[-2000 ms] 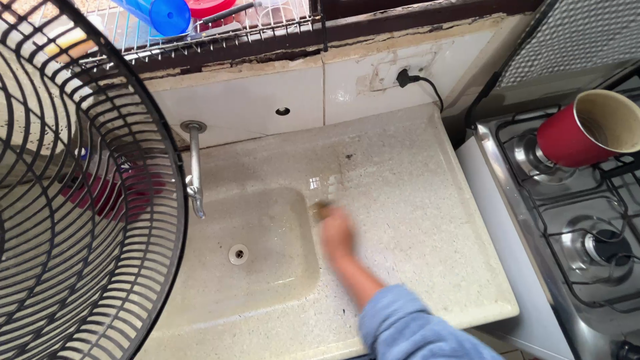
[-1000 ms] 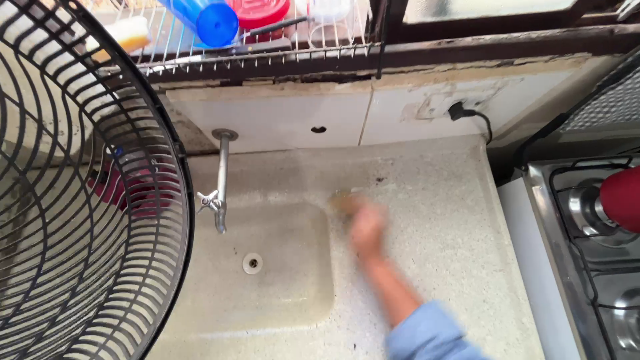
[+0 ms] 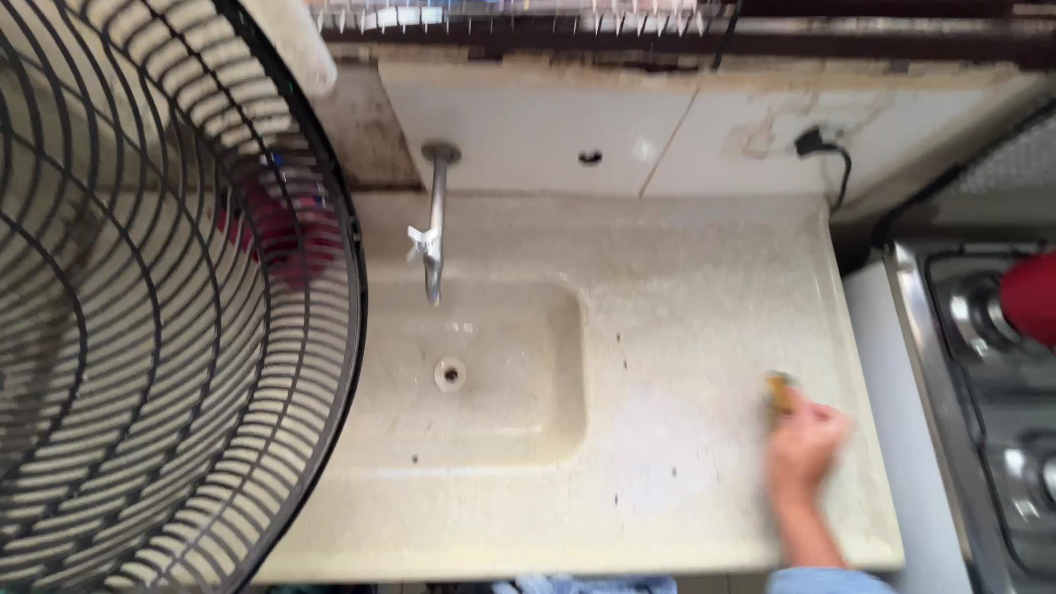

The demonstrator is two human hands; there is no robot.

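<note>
My right hand (image 3: pixel 804 450), in a light blue sleeve, is closed around a small yellow and dark sponge (image 3: pixel 778 393). It holds the sponge low over the right part of the pale sink countertop (image 3: pixel 701 289), near the edge beside the stove; motion blur hides the exact contact. A few small dark specks lie on the surface between the hand and the basin (image 3: pixel 511 355). Over the basin, whose drain (image 3: pixel 450 374) is uncovered, hangs a metal faucet (image 3: pixel 436 231). My left hand is out of view.
A large black fan grille (image 3: pixel 355 272) covers the left side. To the right stands a gas stove (image 3: pixel 949 388) with a red pot (image 3: pixel 1031 297). A black plug (image 3: pixel 813 142) sits in the tiled wall, below a wire rack (image 3: pixel 511 15).
My right hand, with the sponge, has moved from beside the basin's back right corner to the right part of the countertop, nearer the front. The view has shifted.
</note>
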